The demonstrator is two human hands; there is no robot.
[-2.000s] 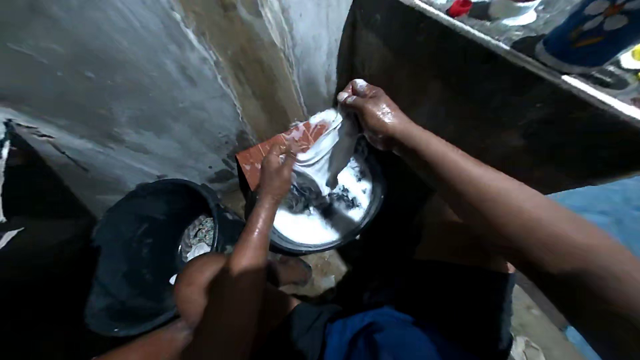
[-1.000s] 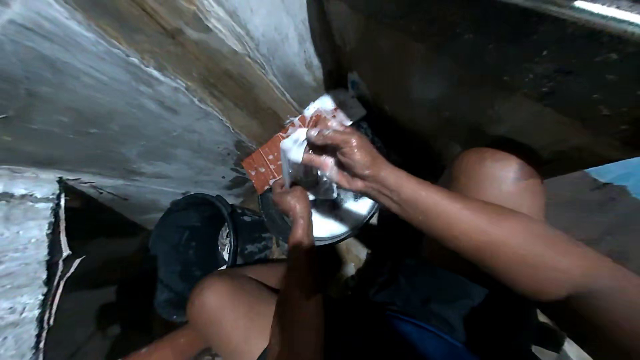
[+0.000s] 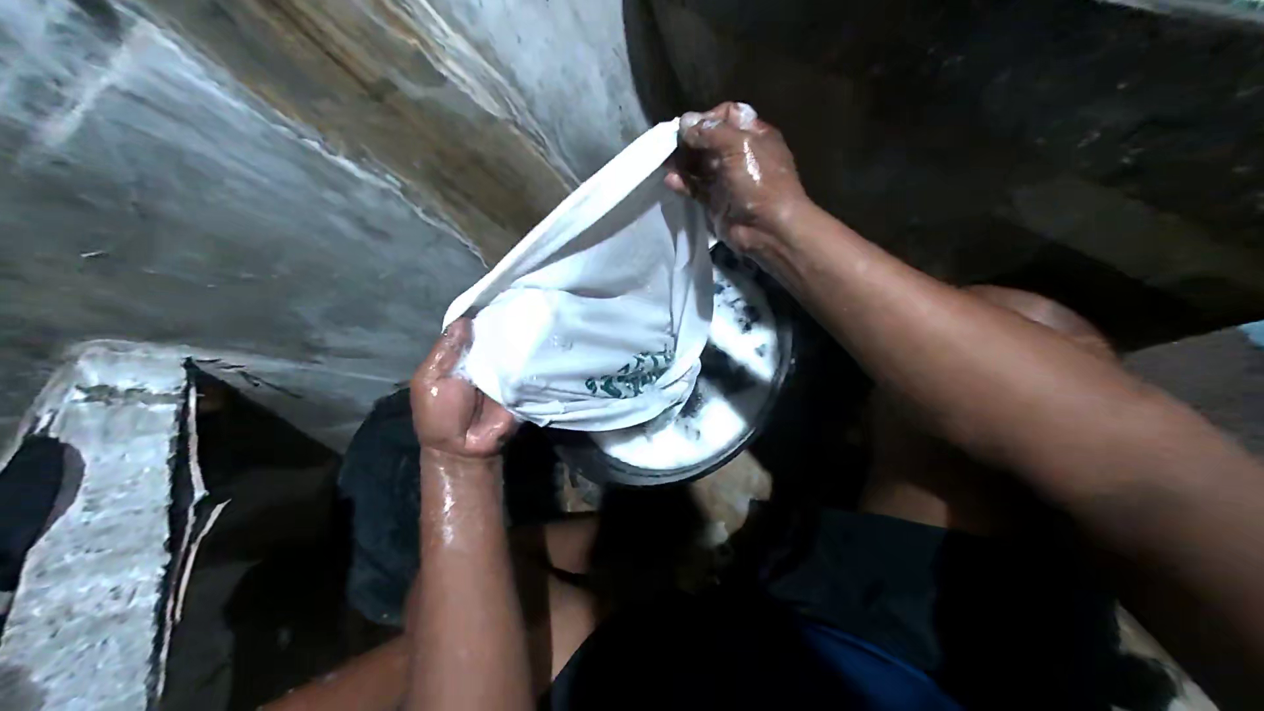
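A wet white cloth (image 3: 602,316) with a dark green print hangs stretched between my two hands. My left hand (image 3: 454,395) grips its lower left edge, and my right hand (image 3: 741,173) pinches its upper right corner. Foam clings to the fingers of both. Below and partly behind the cloth stands a round dark basin (image 3: 642,479) of sudsy water (image 3: 736,365). The cloth covers much of the basin, so its far left part is hidden.
A dark bucket (image 3: 380,494) stands left of the basin, partly behind my left forearm. Rough concrete walls (image 3: 247,227) rise beyond the basin. At the far left is a pale, rough-surfaced ledge (image 3: 109,513). My bent legs flank the basin's near side.
The white cloth, bunched between my hands a second ago, is now spread and raised over the basin. My hands have moved apart. The reddish ridged board seen earlier no longer shows.
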